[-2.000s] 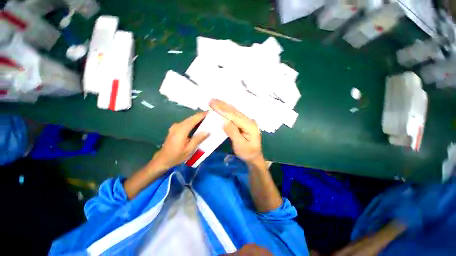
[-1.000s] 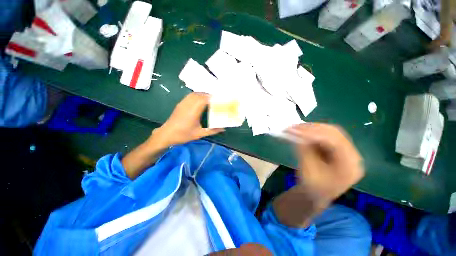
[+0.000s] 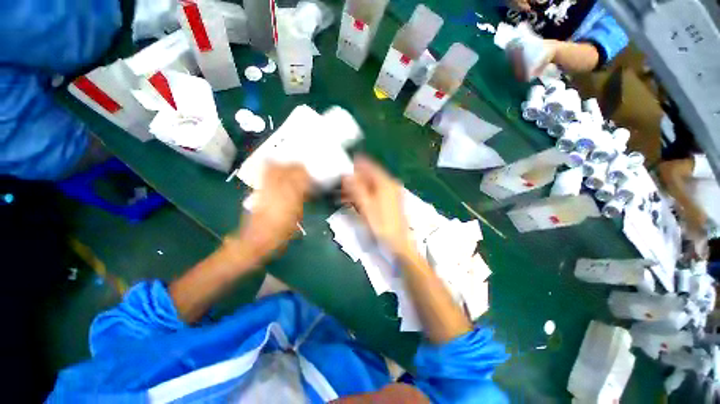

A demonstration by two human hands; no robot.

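White flat cartons (image 3: 288, 142) lie together on the green bench in front of my hands. My left hand (image 3: 276, 205) is at their near edge, blurred, with its fingertips hidden against the white. My right hand (image 3: 375, 193) is just right of it, also blurred, beside a blurred white piece (image 3: 339, 138) whose shape I cannot make out. Whether either hand grips something is unclear. A loose heap of white folded leaflets (image 3: 454, 256) lies under and right of my right forearm.
Upright open cartons (image 3: 209, 47) with red marks stand at the far left; more (image 3: 446, 83) stand ahead. Silver-white cylinders (image 3: 596, 154) crowd the far right, near another person's hand (image 3: 572, 57). Cartons (image 3: 601, 363) lie at lower right. A blue-clothed person (image 3: 47, 110) is at left.
The view has swung left and farther across the bench. My hands have gone from the leaflet heap to the flat cartons. The carton with a tan patch in my left hand is no longer recognisable.
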